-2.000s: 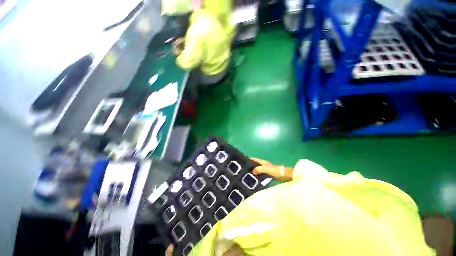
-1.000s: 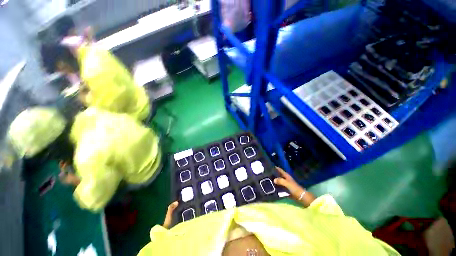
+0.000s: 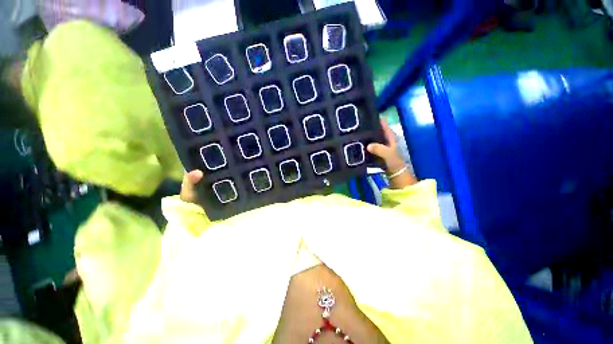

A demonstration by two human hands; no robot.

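A black foam tray (image 3: pixel 255 123) with rows of pockets is held up in front of my chest, slightly tilted. Each pocket holds a rounded-square smartwatch (image 3: pixel 271 99) with a bright rim; the screens look mostly dark, and a few in the far row look lighter. A white label (image 3: pixel 176 56) sits at the tray's far left corner. My left hand (image 3: pixel 191 186) grips the tray's near left edge, with only part of it showing past the sleeve. My right hand (image 3: pixel 390 154) grips the right edge, thumb on top.
People in yellow smocks (image 3: pixel 101 107) are close on my left. A blue rack (image 3: pixel 452 154) with an upright post stands on my right, beside a large blue surface (image 3: pixel 538 134). Green floor (image 3: pixel 403 60) shows beyond the tray. White box-like things are behind the tray's far edge.
The tray has moved up in the view and appears larger. My view has turned towards the right and down; the rack's white tray has left the view. The screens that were bright white now look dark.
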